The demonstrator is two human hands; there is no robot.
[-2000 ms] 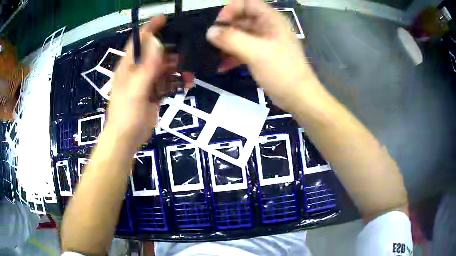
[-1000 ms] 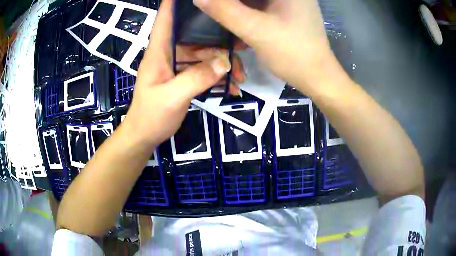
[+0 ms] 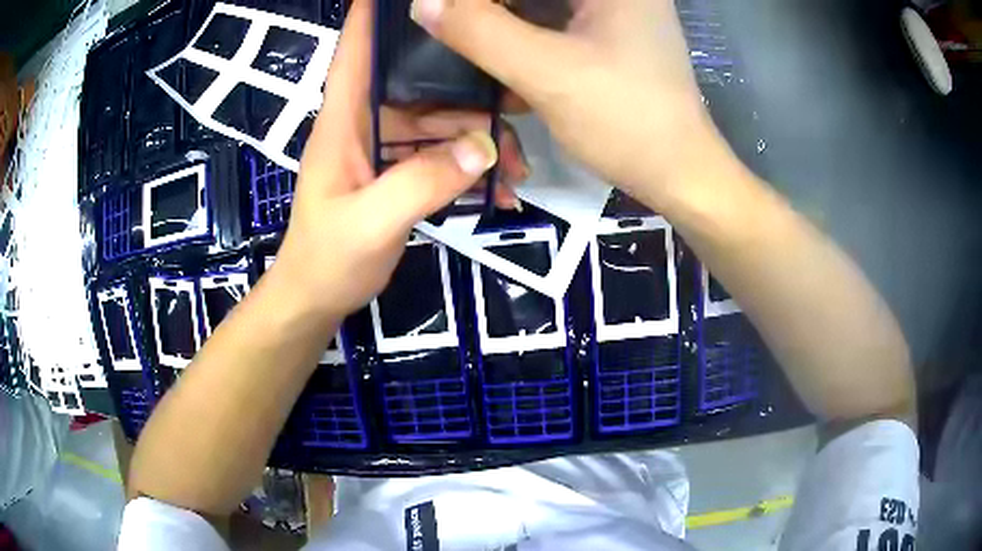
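A dark phone front housing (image 3: 439,81) is at the top centre, cut off by the upper edge. My left hand (image 3: 372,199) grips it from the left, thumb across its lower part and fingertips showing through and beyond its opening. My right hand (image 3: 581,81) has its thumb on the housing's upper face; its other fingers are hidden or out of the picture. A white die-cut sheet (image 3: 485,242) lies partly under my hands, over the housings below. Another part of white-edged sheet (image 3: 250,67) shows at the upper left. Whether both parts join is hidden.
A glossy black blister tray (image 3: 228,231) holds rows of housings with blue keypad grids (image 3: 528,404), many with white frames around the window. A bright white tangled heap (image 3: 54,237) stands at the left edge. A white oval object (image 3: 926,52) is at the upper right.
Since two seconds ago, my hands have come together on the housing, which was in my left hand with my right hand apart. Over the last second they have hardly moved.
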